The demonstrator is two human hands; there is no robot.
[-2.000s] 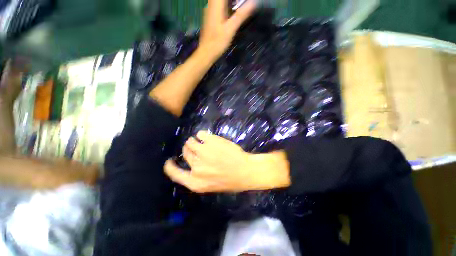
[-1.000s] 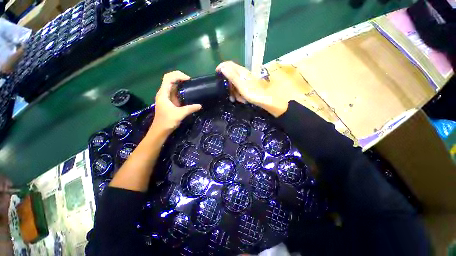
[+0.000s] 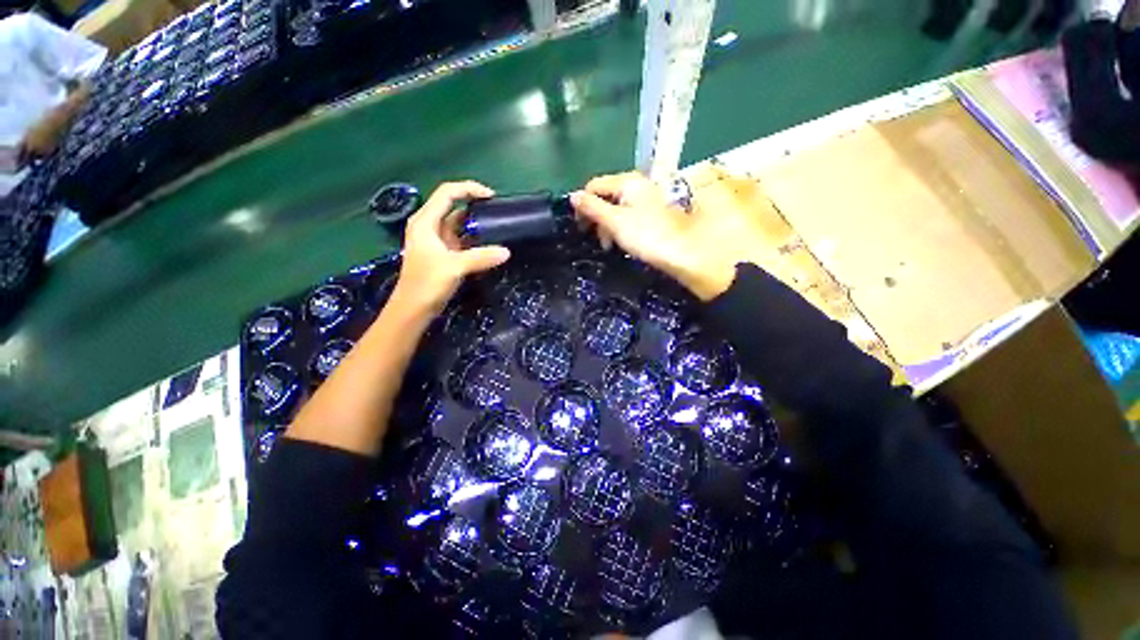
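Observation:
A black cylinder (image 3: 515, 219) is held on its side above the far edge of the black blister tray (image 3: 569, 419). My left hand (image 3: 440, 250) is closed around its left end, thumb below. My right hand (image 3: 644, 231) has its fingertips at the right end. The tray's round pockets in front of me show crosshatched bottoms and strong glare. Another black cylinder (image 3: 396, 204) stands on the green conveyor belt (image 3: 300, 213), just beyond my left hand.
A white post (image 3: 673, 94) rises beyond my right hand. Cardboard (image 3: 913, 225) lies at right, with an open carton (image 3: 1063, 425) below. An orange-brown block (image 3: 75, 510) lies on newspaper (image 3: 181, 463) at left. Stacked trays (image 3: 188, 75) and a person's sleeve (image 3: 44, 81) are across the belt.
The tray came fully into view as the camera view shifted. Both hands now hold a cylinder, and the right hand has moved from around its end to a fingertip hold. The standing cylinder is nearer my left hand.

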